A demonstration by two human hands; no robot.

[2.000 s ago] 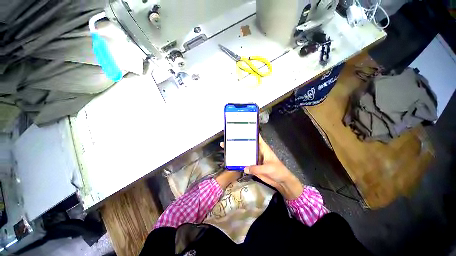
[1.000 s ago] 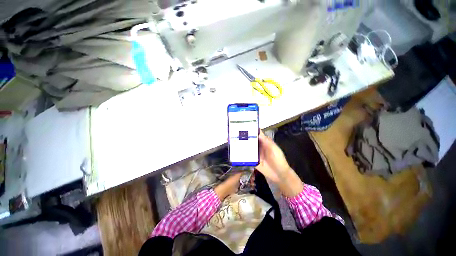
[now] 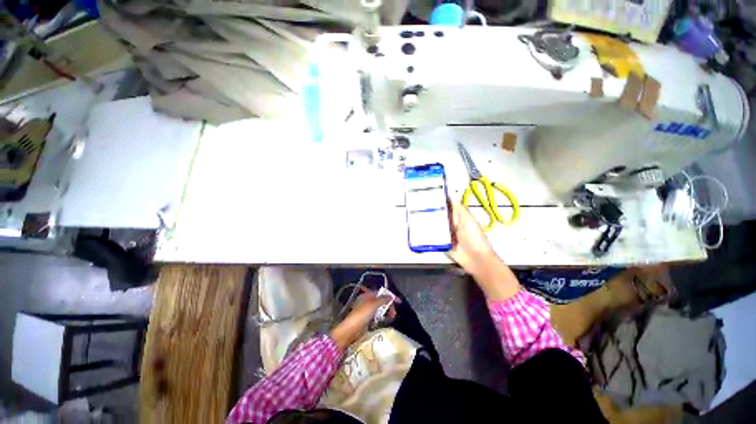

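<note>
The mobile phone, its screen lit, is held upright in my right hand over the front of the white sewing table. My right fingers are around its right edge and back. My left hand is low over my lap, below the table edge, closed on a small pale item with a thin cord or loop by it; what it is I cannot tell. Yellow-handled scissors lie on the table just right of the phone.
The white sewing machine spans the back. Taupe cloth is heaped at the upper left. A turquoise bottle stands left of the needle. More taupe cloth lies at the lower right. A wooden bench is at the lower left.
My right hand has carried the phone forward and right, over the table. My left hand is now apart from it, lower, with the pale item showing. The view has turned, showing more of the machine.
</note>
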